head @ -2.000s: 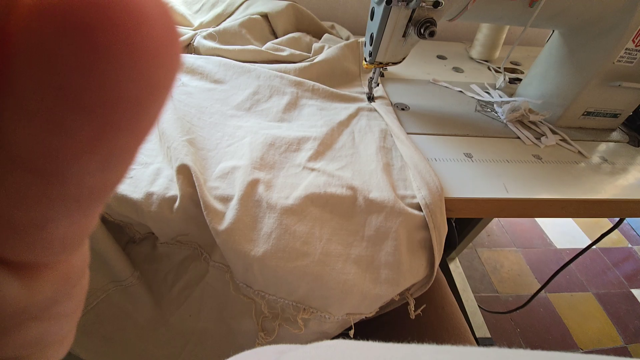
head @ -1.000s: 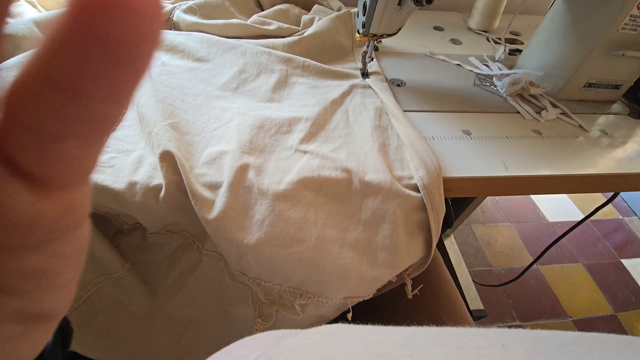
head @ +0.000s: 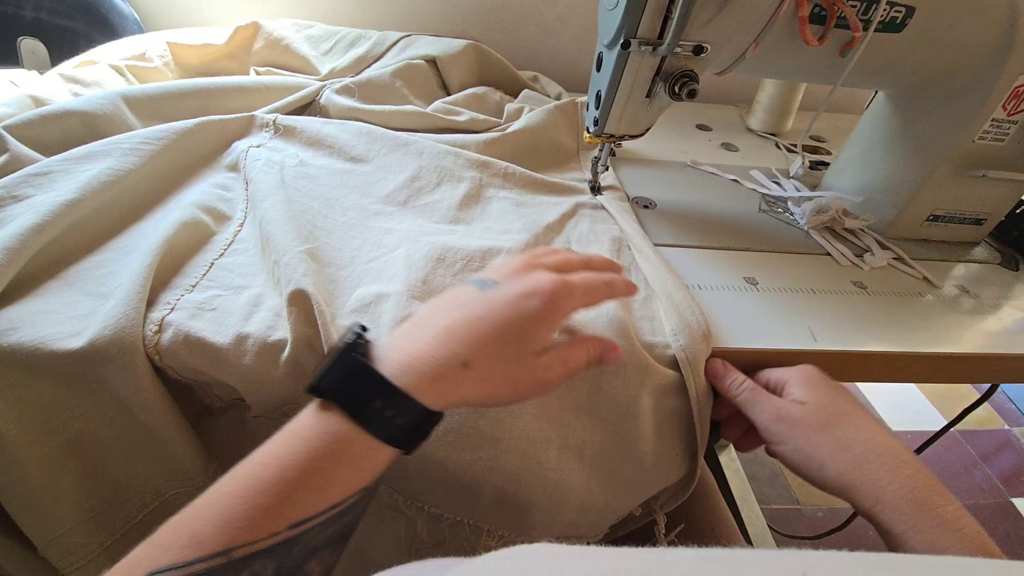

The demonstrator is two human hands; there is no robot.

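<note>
A large beige cloth (head: 384,208) with seams and frayed edges spreads over the left and hangs off the table's front. Its folded right edge runs up to the presser foot (head: 596,176) of an industrial sewing machine (head: 640,72). Above the cloth, in front of the foot, is my left hand (head: 512,320), fingers apart and holding nothing; a black watch is on the wrist. At the table's front edge, my right hand (head: 760,408) pinches the folded edge of the cloth between thumb and fingers.
Cut white fabric strips (head: 832,224) lie by the machine's arm, with a cream thread cone (head: 774,104) behind. A printed ruler scale (head: 800,286) runs along the white tabletop (head: 768,320). A black cable (head: 952,424) hangs over the tiled floor. A dark rounded object (head: 76,28) sits back left.
A blurred hand close to the camera at left is gone from there. My left hand is now over the cloth, and my right hand has come into view, gripping the cloth's edge.
</note>
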